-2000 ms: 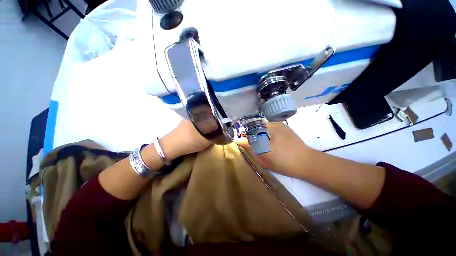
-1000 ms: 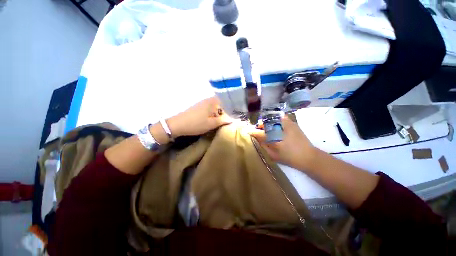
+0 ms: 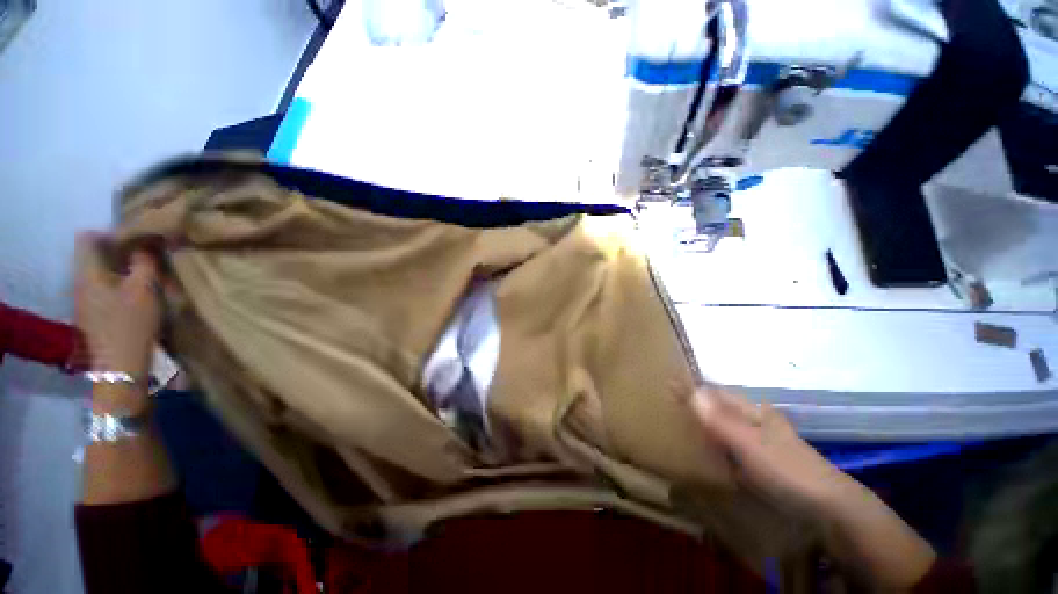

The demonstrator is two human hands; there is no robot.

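The tan garment piece (image 3: pixel 337 313) is spread from the far left to the machine, with one corner at the presser foot (image 3: pixel 659 195). A dark band (image 3: pixel 406 202) runs along its far edge. A thin zip-like strip (image 3: pixel 673 311) lies along its right edge. White cloth (image 3: pixel 468 348) shows through a gap in the middle. My left hand (image 3: pixel 122 304), blurred, grips the cloth at the far left. My right hand (image 3: pixel 760 447) holds the right edge near the table front; its fingertips are partly blurred.
The white sewing machine (image 3: pixel 754 35) with a blue stripe stands at the upper right. A black phone (image 3: pixel 899 238), a thin black sliver (image 3: pixel 837 273) and small brown scraps (image 3: pixel 995 335) lie right of the needle. A red cloth or object (image 3: pixel 261 550) is at bottom left.
My left hand has moved from the needle to the far left, drawing the cloth out. My right hand has moved from the foot down the right edge. The view has shifted, with the machine farther right.
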